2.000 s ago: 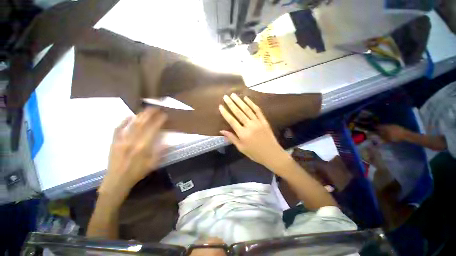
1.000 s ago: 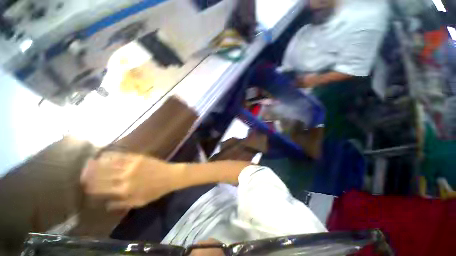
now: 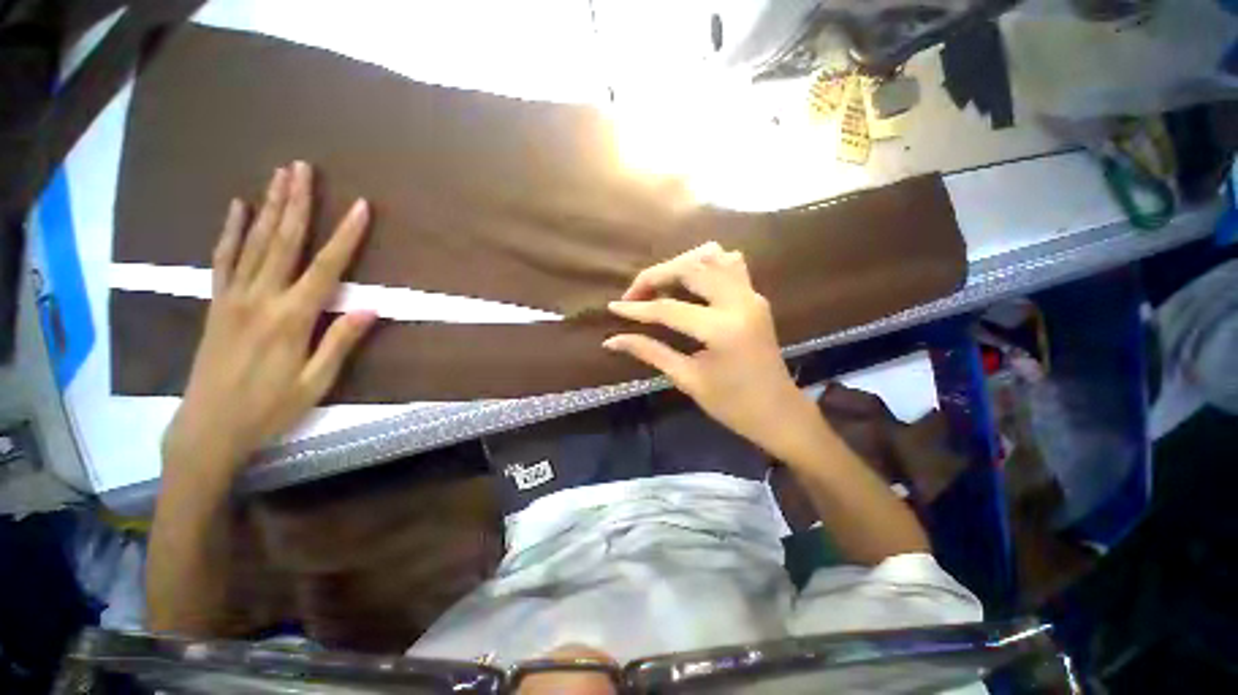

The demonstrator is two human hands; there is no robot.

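Note:
A wide brown fabric panel [image 3: 407,170] lies on the white sewing table. A narrow brown strip [image 3: 448,361] lies along its front side, with a tapering white gap between them. The two meet near my right fingertips. My left hand [image 3: 278,306] lies palm down with fingers spread, fingers on the wide panel and thumb by the strip. My right hand [image 3: 706,326] is bent at the join, thumb and index fingertips slightly apart on the cloth. Whether they pinch it cannot be told. The brown cloth runs on to the right, to a cut end near the table edge.
The sewing machine [image 3: 869,34] stands behind the cloth, with bright glare at its left. Yellow printed strips [image 3: 853,116] and a dark scrap [image 3: 978,75] lie on its bed. Green-handled snips [image 3: 1140,183] are at the right end. A blue bin [image 3: 984,448] stands below right.
The view swung right and came back. The brown cloth now lies flatter and spread wider to the left. My left hand has moved left onto it; my right hand has changed from flat to bent.

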